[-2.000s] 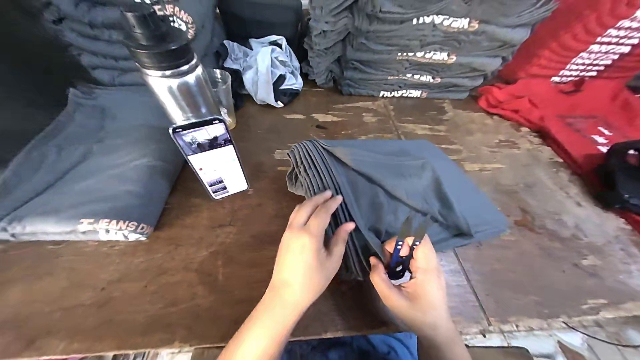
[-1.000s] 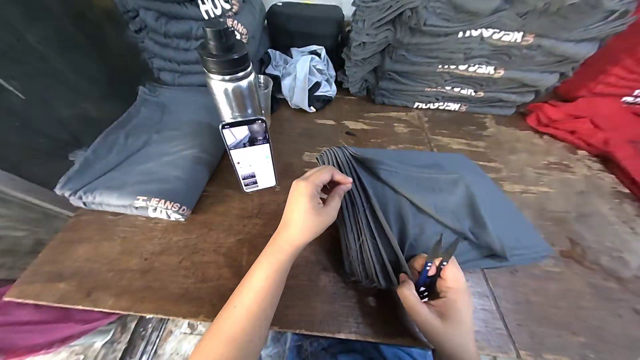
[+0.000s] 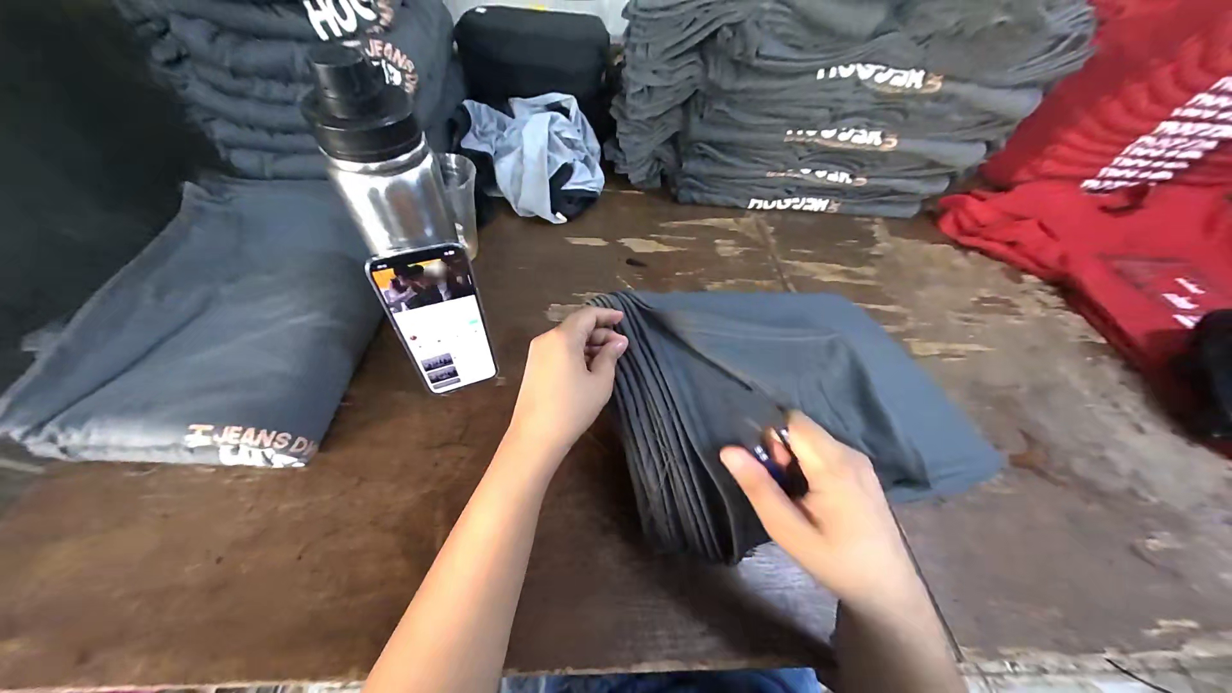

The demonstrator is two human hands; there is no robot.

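A stack of dark grey folded fabric pieces (image 3: 818, 356) lies on the worn wooden table, its layered edges fanned toward the left. My left hand (image 3: 577, 371) pinches the upper left corner of the stack between thumb and fingers. Over the stack's near part is my right hand (image 3: 818, 491), closed around small dark blue-handled thread snips (image 3: 782, 464); their blades are blurred and point away from me.
On the left stand a steel bottle (image 3: 390, 192) with a black lid, a plastic cup (image 3: 462, 192) and a leaning phone (image 3: 433, 318). Grey folded garments (image 3: 192, 318) lie beyond them. Grey shirt piles (image 3: 818, 115) and red garments (image 3: 1107, 231) line the back and right.
My left hand has moved from the stack's fanned side up to its upper left corner. My right hand, with the snips, has risen from the near edge over the fabric.
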